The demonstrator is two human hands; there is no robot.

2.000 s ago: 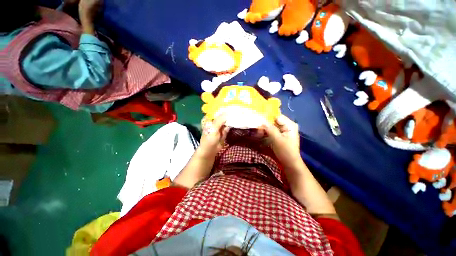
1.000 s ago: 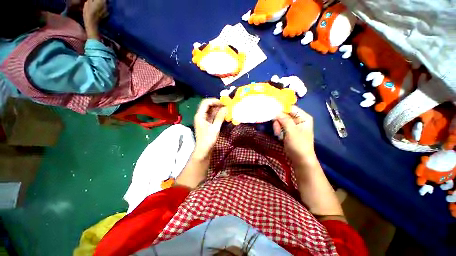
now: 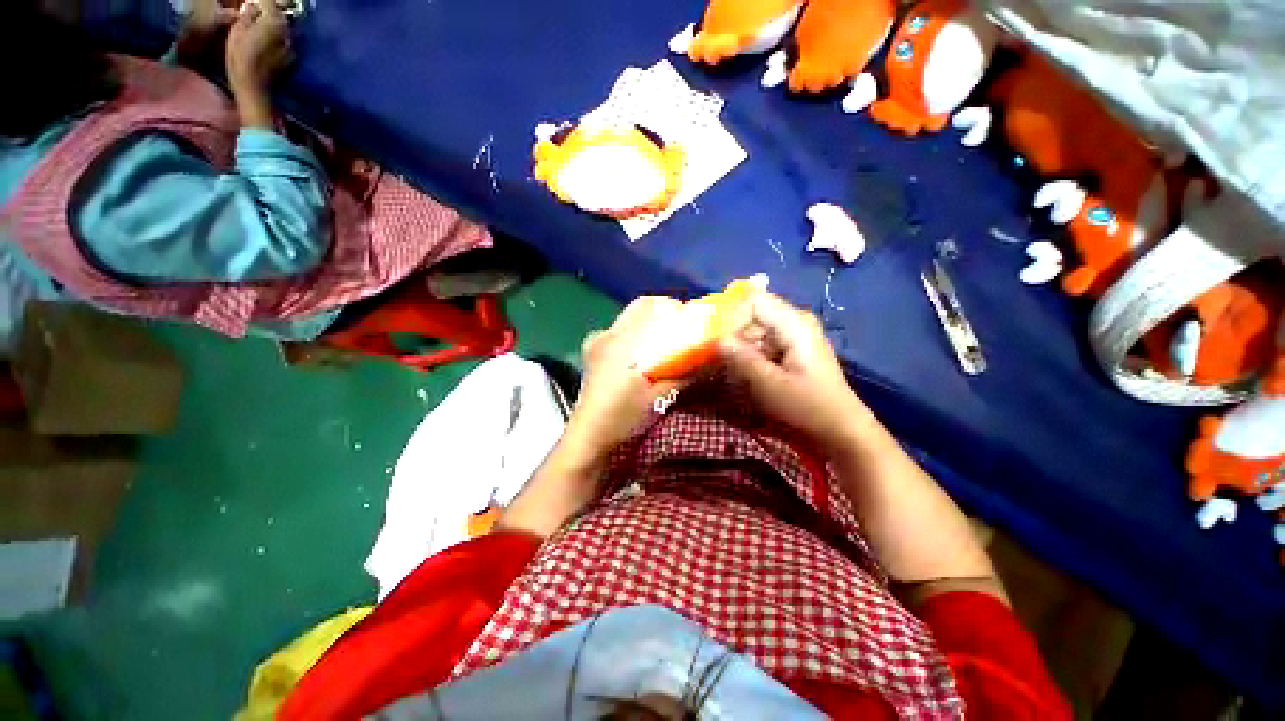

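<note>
An orange plush crab (image 3: 691, 338) is held over the checked apron, tilted on its side and partly covered by fingers. My left hand (image 3: 627, 369) grips its body. My right hand (image 3: 789, 359) has its fingertips at the crab's upper right edge. No needle can be made out. A loose white claw piece (image 3: 836, 233) lies on the blue cloth. Silvery thread snips (image 3: 953, 318) lie to its right. A reference crab (image 3: 610, 171) lies on white paper (image 3: 709, 151).
Several orange crabs (image 3: 840, 42) line the table's far right, beside a whitish woven sack (image 3: 1184, 99) with a rolled strap (image 3: 1144, 317). A white bag (image 3: 465, 451) stands at the left knee. A neighbouring worker (image 3: 197, 211) sits at left by a red stool (image 3: 437, 335).
The crab has turned from belly-up and level to tilted on its side. My hands have drawn closer together around it. The loose claw piece is no longer overlapped by the held crab.
</note>
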